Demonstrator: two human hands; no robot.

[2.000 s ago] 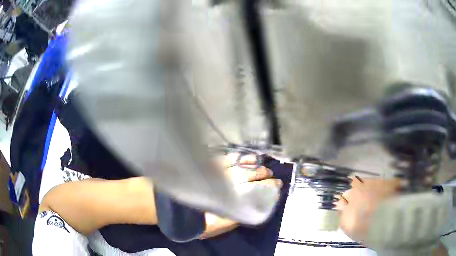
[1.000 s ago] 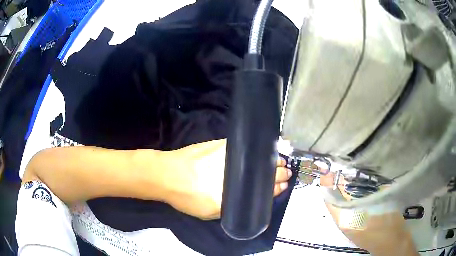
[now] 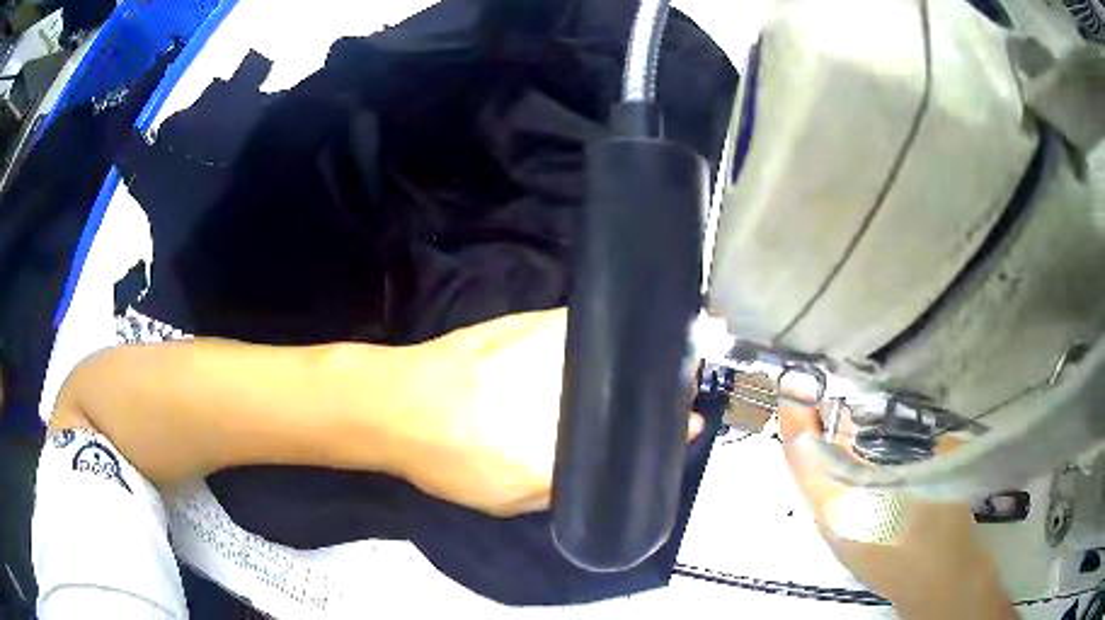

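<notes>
The black garment [image 3: 315,230] lies spread on the white machine table, its right edge at the presser foot [image 3: 715,385]. My left hand [image 3: 503,412] lies palm down on the garment; the black lamp covers most of its fingers, with one fingertip showing near the foot. My right hand [image 3: 891,533] is right of the foot, partly behind the ribbed cream knob [image 3: 866,514], with a finger up by the metal parts under the machine head [image 3: 872,182]. Whether it holds anything is hidden.
The thick black lamp [image 3: 633,351] on its silver flexible neck [image 3: 645,55] hangs over my left hand. A blue mesh basket [image 3: 121,61] stands upper left, with black cloth [image 3: 55,230] hanging over it. White patterned cloth [image 3: 261,551] shows under the garment's lower left.
The large blurred machine parts no longer cover the view as they did two seconds ago. Since one second ago, the lamp and head appear slightly further right. The hands stay near the foot.
</notes>
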